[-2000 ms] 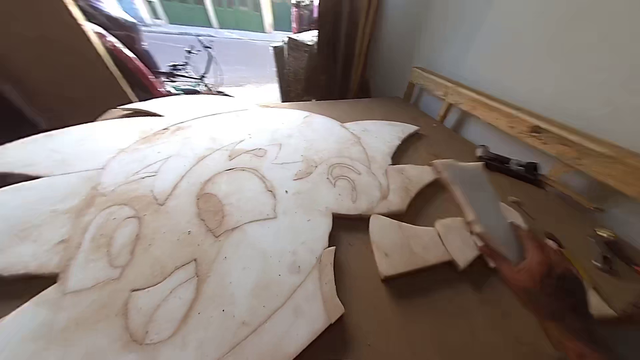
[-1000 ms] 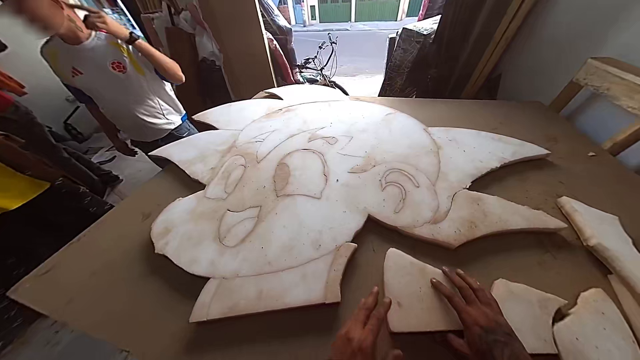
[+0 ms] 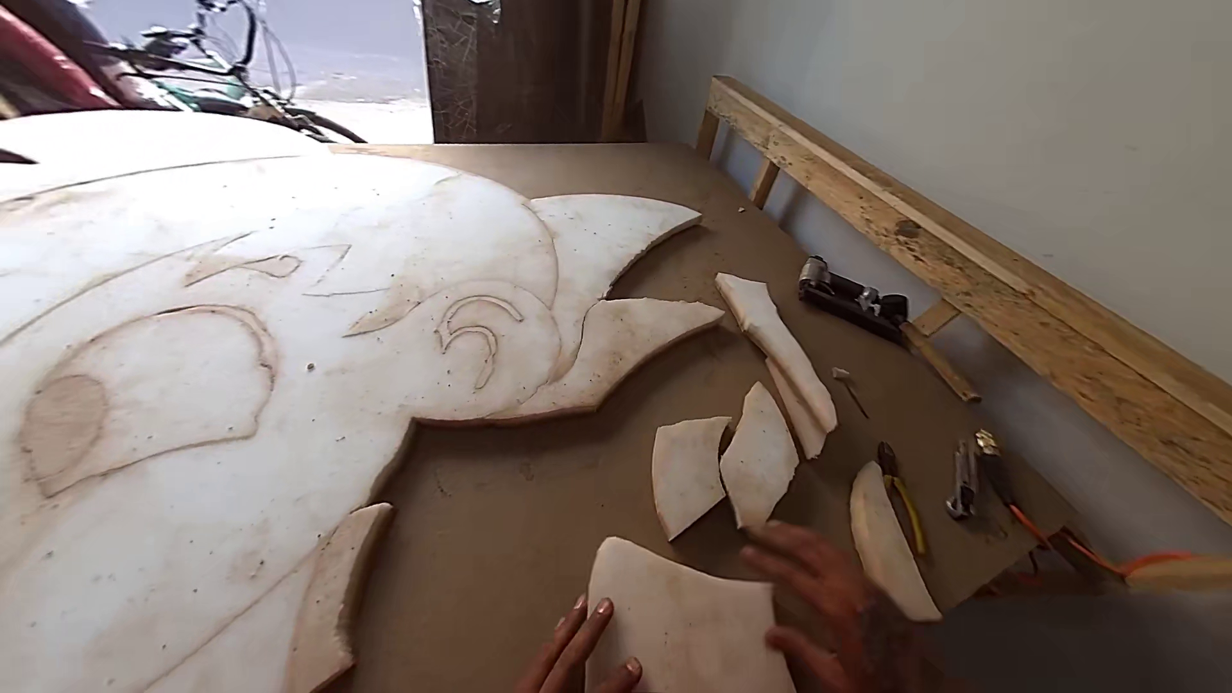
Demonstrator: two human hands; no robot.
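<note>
A large white foam cutout of a cartoon head (image 3: 356, 385), with carved outlines, lies flat on the brown table. At the bottom, the fingertips of my left hand (image 3: 582, 654) rest on the left edge of a flat white foam piece (image 3: 683, 626). My right hand (image 3: 828, 606), slightly blurred, is spread at that piece's right edge; whether it touches cannot be told. Just above lie two smaller foam pieces (image 3: 688, 472) (image 3: 760, 457), and a long narrow piece (image 3: 780, 356) is beyond them. A curved foam piece (image 3: 887, 544) lies right of my right hand.
Pliers with yellow handles (image 3: 903, 496), a utility knife (image 3: 961, 481), an orange cable (image 3: 1035, 529) and a black and silver tool (image 3: 852, 298) are along the table's right side. A wooden frame (image 3: 962, 255) runs beside the wall. A bicycle (image 3: 221, 77) stands beyond the table.
The view has swung right and closer. My right hand was lying on the foam piece and is now at its right edge. My left hand still touches the left side.
</note>
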